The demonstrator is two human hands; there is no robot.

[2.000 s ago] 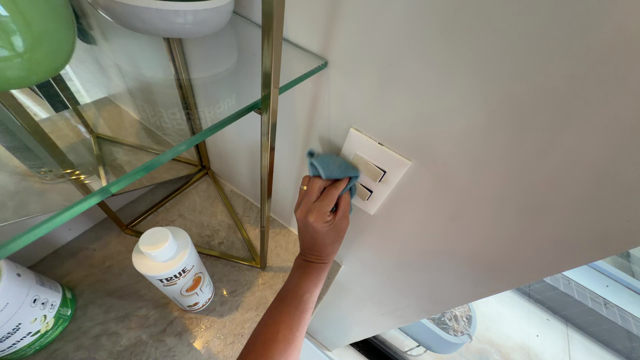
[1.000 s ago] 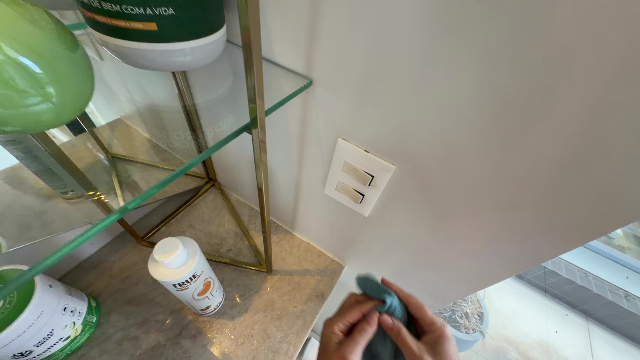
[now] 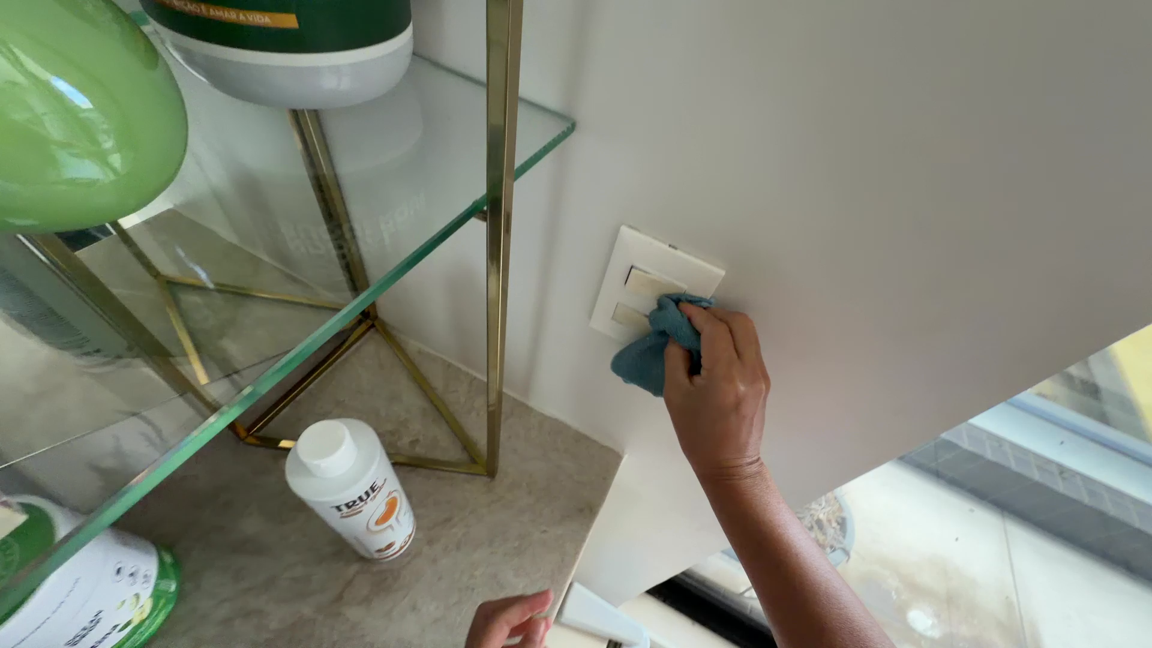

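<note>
My right hand reaches up from the lower right and grips a bunched blue cloth between thumb and fingers. The cloth lies against the lower right part of a white wall switch plate and covers part of its lower rocker. The upper rocker shows above the cloth. At the bottom edge, my left hand is only partly in view, beside a white object near the counter's edge; whether it touches or holds anything cannot be told.
A glass shelf on a brass-coloured frame juts out at left. A white bottle and a white-and-green tub stand on the stone counter. A green rounded object and a dark green container are above.
One second ago both hands held the cloth below the plate. Now my right hand has it up against the plate, and my left hand is lower and further left.
</note>
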